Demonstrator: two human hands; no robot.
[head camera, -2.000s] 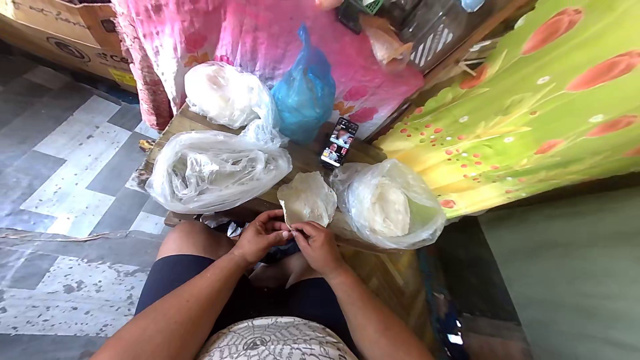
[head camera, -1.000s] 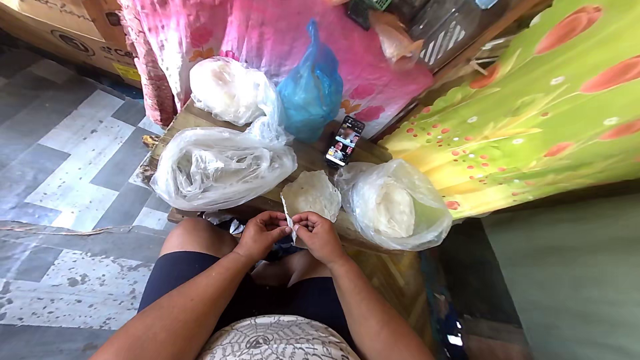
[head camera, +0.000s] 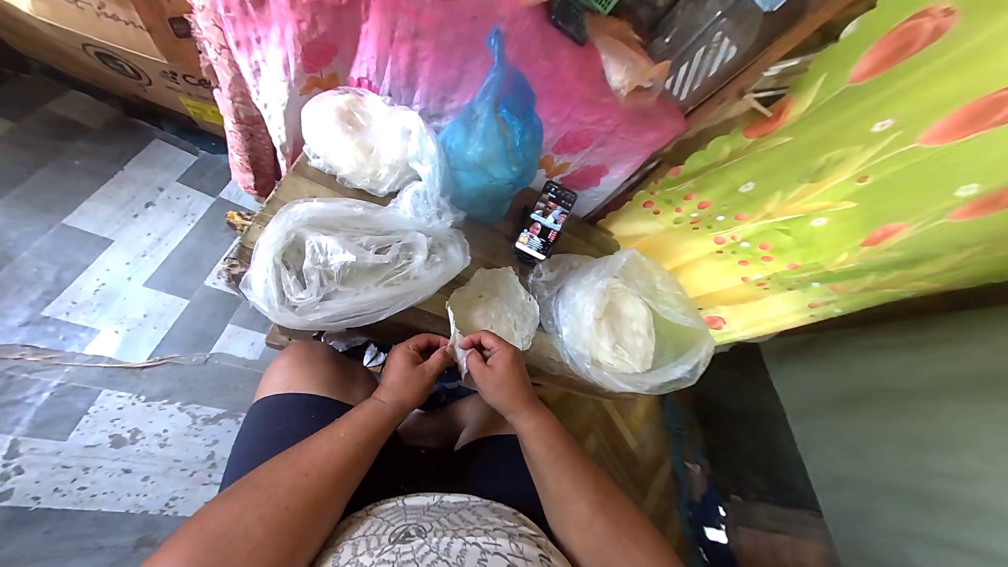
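Note:
Between the fingertips of my left hand (head camera: 416, 368) and my right hand (head camera: 498, 368) is a thin, pale wrapper sheet (head camera: 459, 346), seen nearly edge-on. Just beyond the hands, at the near edge of the wooden table, lies a round off-white wrapper (head camera: 498, 305). To its right, an open clear plastic bag (head camera: 679, 335) contains a stack of pale round sheets (head camera: 622, 327). A crumpled clear plastic bag (head camera: 354, 272) lies to the left; its contents are hard to tell. Behind it sits another clear bag with whitish rounds (head camera: 358, 138).
A tied blue plastic bag (head camera: 494, 142) stands at the back of the wooden table (head camera: 307, 185), near a lit smartphone (head camera: 545, 222). A pink floral cloth (head camera: 394, 47) hangs behind, a green-yellow curtain (head camera: 827, 197) at the right. Cardboard boxes (head camera: 102, 47) stand at the far left.
A thin pale sheet now stands upright between my fingertips; two seconds ago little of it showed there. Both hands have stayed close together at the table's near edge.

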